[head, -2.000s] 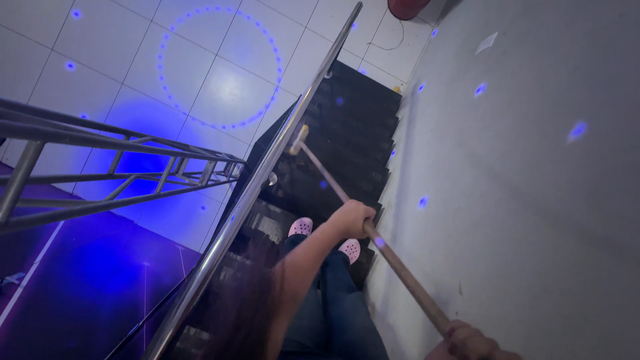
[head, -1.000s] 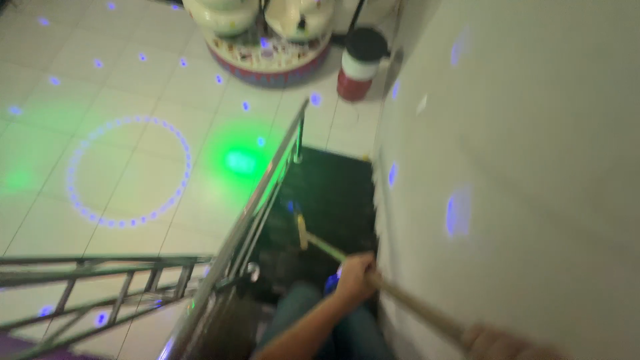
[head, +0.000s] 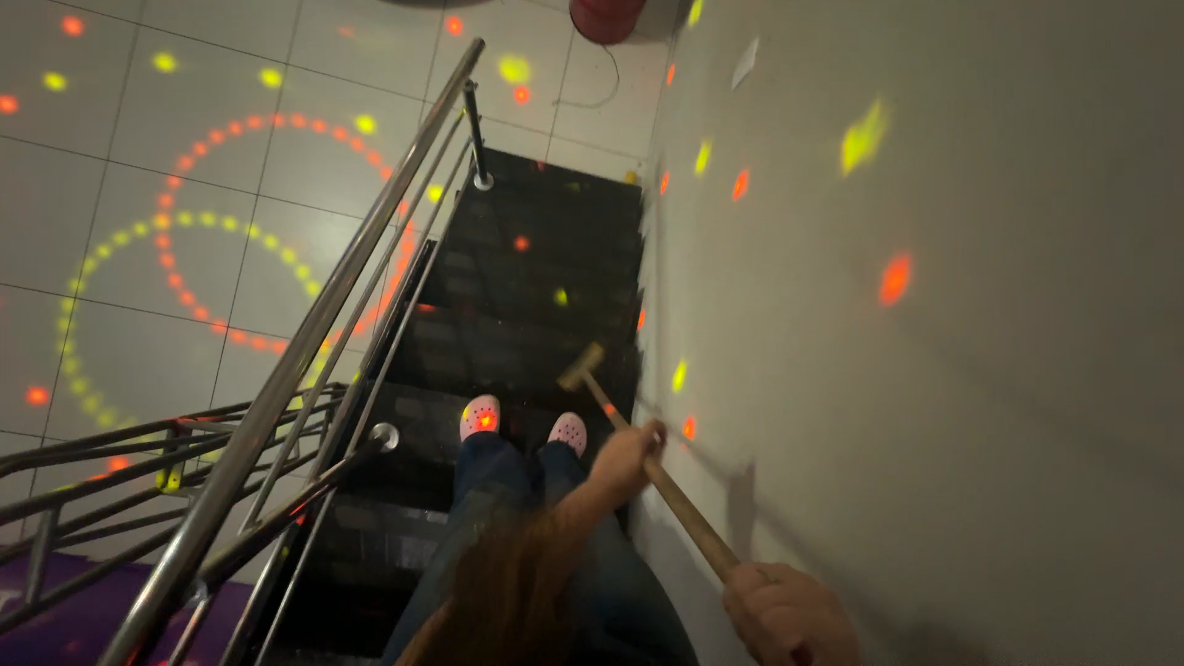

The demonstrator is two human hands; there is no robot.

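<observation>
A long wooden-handled tool (head: 689, 518) slants from the lower right up to a short pale crosspiece (head: 581, 366), which lies over the dark stairs (head: 555, 240) near the wall. My left hand (head: 629, 458) is closed round the handle partway along, just beyond my knees. Farther back, at the bottom right, my right hand (head: 786, 615) grips the upper part of the same handle. What the crosspiece carries underneath cannot be made out. My feet, in pink clogs (head: 480, 418), stand side by side on a step.
A metal handrail (head: 324, 314) runs along the left side of the stairs, with a metal truss (head: 102, 481) beyond it. A grey wall (head: 925, 398) borders the right side. Below lies a tiled floor (head: 203, 185) with coloured light spots and a red container (head: 606, 18).
The tool's head has shifted from the left side of the stairs toward the wall, with both hands still on the handle. The projected lights have turned from blue and green to red and yellow.
</observation>
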